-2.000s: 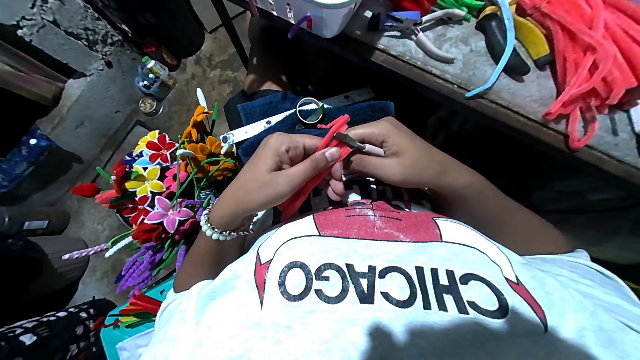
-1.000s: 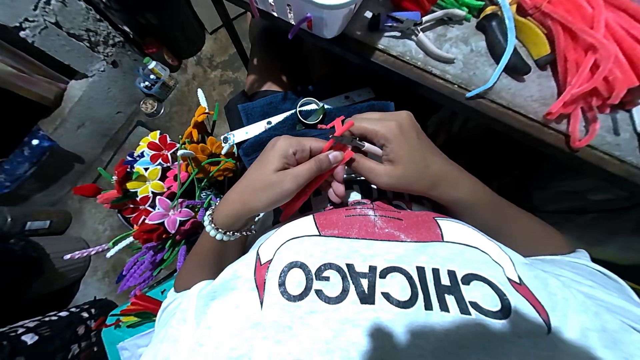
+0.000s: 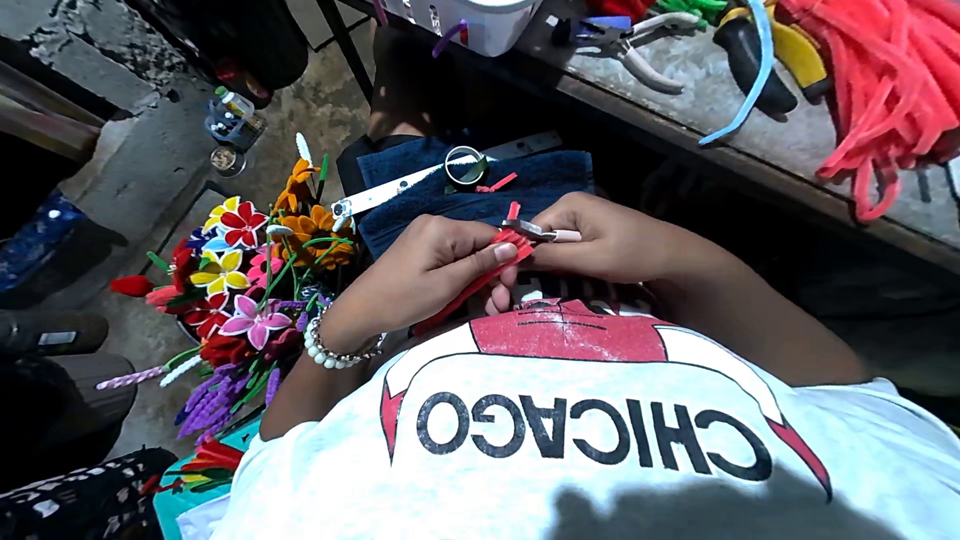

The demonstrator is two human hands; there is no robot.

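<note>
My left hand [image 3: 442,274] pinches a bundle of red pipe cleaners [image 3: 513,241] between thumb and fingers, its lower part running down under the palm. From the right, my right hand [image 3: 600,236] grips pliers or cutters with pale handles [image 3: 559,234]; their metal jaws lie at the upper end of the bundle, where one short red tip sticks up. Beyond the hands, a dark blue towel [image 3: 412,217] lies on the lap. It bears a white metal ruler [image 3: 397,192], a roll of tape [image 3: 466,166] and small red pieces [image 3: 498,183].
Pipe-cleaner flowers [image 3: 255,321] stand at the left. On the table [image 3: 675,120] at upper right are grey-handled pliers [image 3: 645,60], black-and-yellow handled pliers [image 3: 757,82], a light blue pipe cleaner [image 3: 757,82] and a red pipe-cleaner heap [image 3: 877,82]. A white basket [image 3: 495,26] stands at the table's end.
The red strands between my hands are now gathered in a tighter bundle, and small red pieces now lie on the towel beside the tape roll.
</note>
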